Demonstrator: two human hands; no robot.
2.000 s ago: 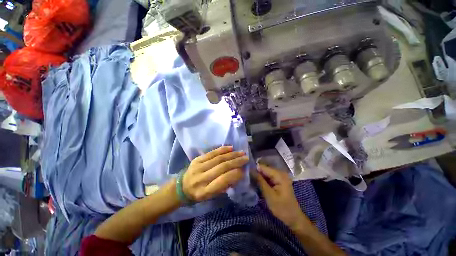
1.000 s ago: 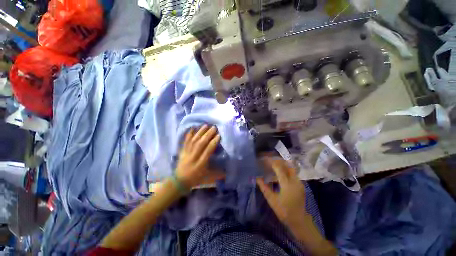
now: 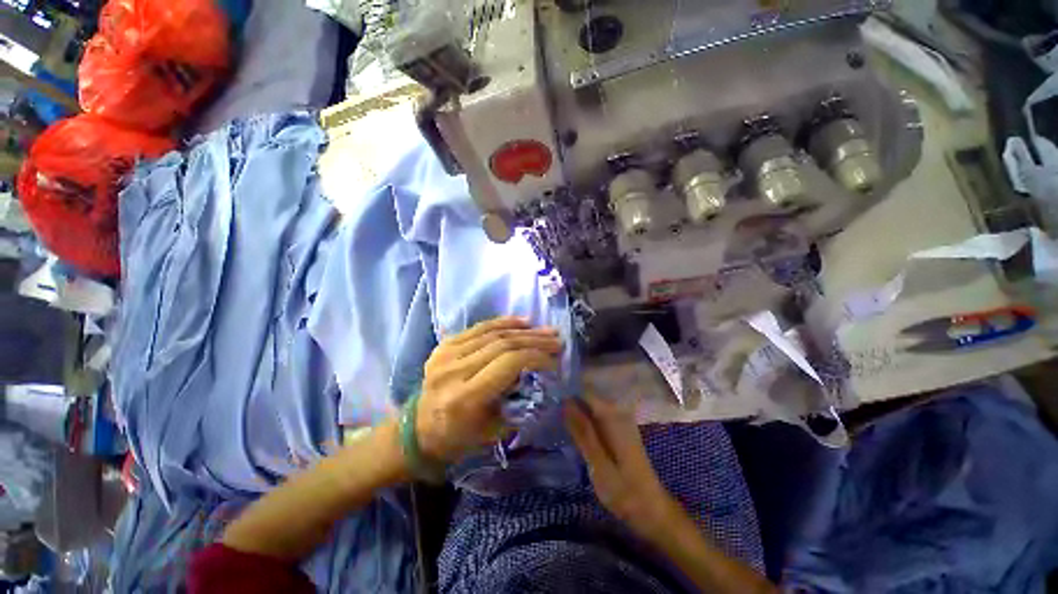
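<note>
A light blue garment piece (image 3: 395, 261) lies on the table left of the overlock machine (image 3: 731, 104), its right edge at the lit needle area (image 3: 545, 261). My left hand (image 3: 476, 389) lies over the cloth below the needle area, fingers bent and pointing right; some bunched cloth shows under the palm. My right hand (image 3: 606, 447) is at the cloth's right edge near the table's front edge, fingertips on the edge; whether it pinches the cloth is hidden. The cloth hangs over the table edge towards the lap.
A long pile of blue cloth (image 3: 220, 313) lies at left. Orange-red plastic bags (image 3: 151, 58) are upper left. Red and blue snips (image 3: 975, 328) and white strips (image 3: 789, 348) lie on the table at right. More blue cloth (image 3: 951, 499) is heaped lower right. A checked apron (image 3: 627, 534) covers the lap.
My left hand has moved right and down, off the middle of the cloth to near its right edge. My right hand has moved left to the cloth edge. The cloth under my hands has shifted.
</note>
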